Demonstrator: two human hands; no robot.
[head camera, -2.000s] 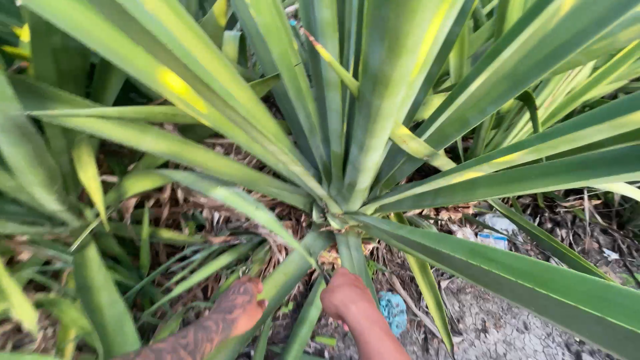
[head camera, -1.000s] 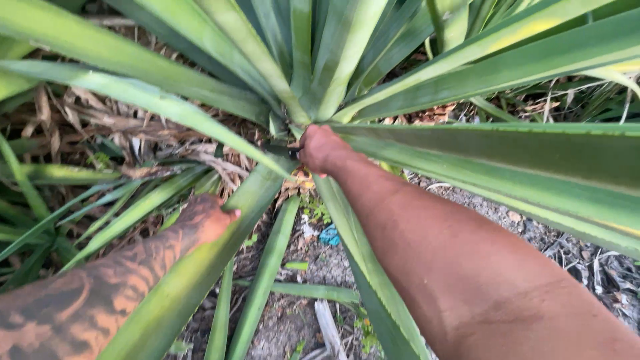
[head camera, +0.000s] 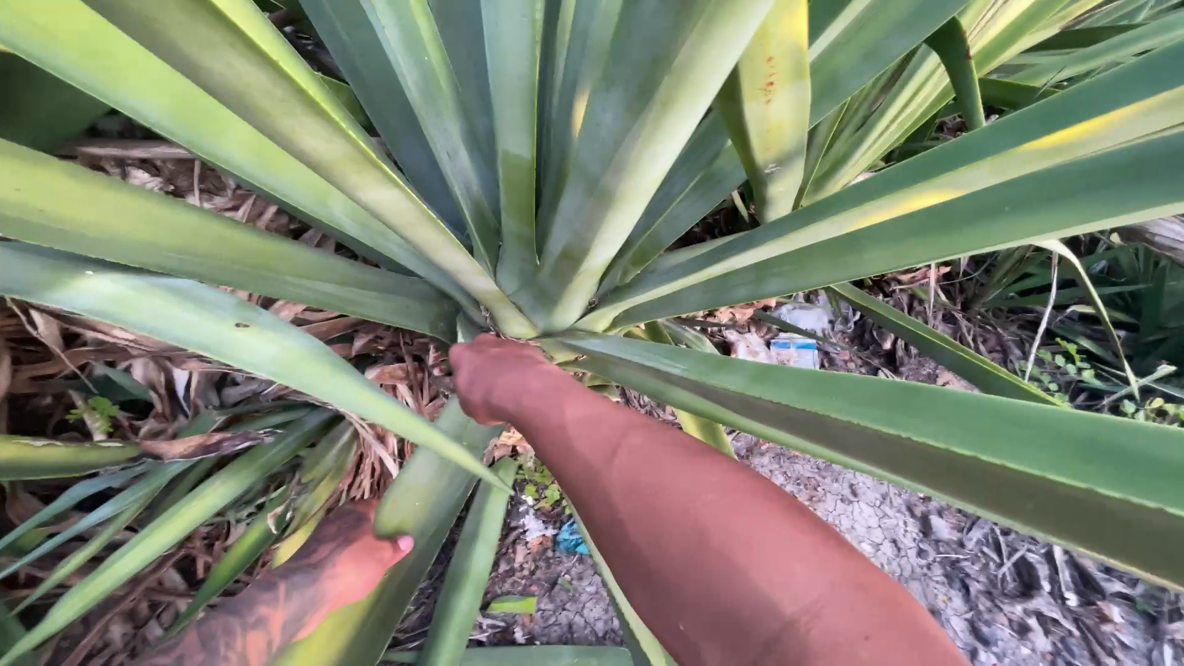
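Observation:
A large agave-like plant with long, stiff green leaves (head camera: 638, 157) fans out from its base. My right hand (head camera: 495, 379) is closed at the leaf bases, its fingers turned away; whether it grips a leaf or a tool there is hidden. My tattooed left hand (head camera: 361, 555) holds a broad green leaf (head camera: 421, 527) that points down toward me, the thumb on its upper face and the fingers out of sight behind it. A narrower leaf (head camera: 472, 564) lies just right of that one.
Dry brown leaves (head camera: 370, 370) and smaller green blades (head camera: 166, 546) cover the left side. Long spiny-edged leaves (head camera: 879, 416) reach across to the right over cracked soil (head camera: 832, 490). Blue-and-white litter (head camera: 794, 351) and a turquoise scrap (head camera: 571, 538) lie on the ground.
My right hand has moved from a downward-pointing leaf up to the leaf bases, where it also was a second ago. My left hand stays on the lower left side. The view has shifted.

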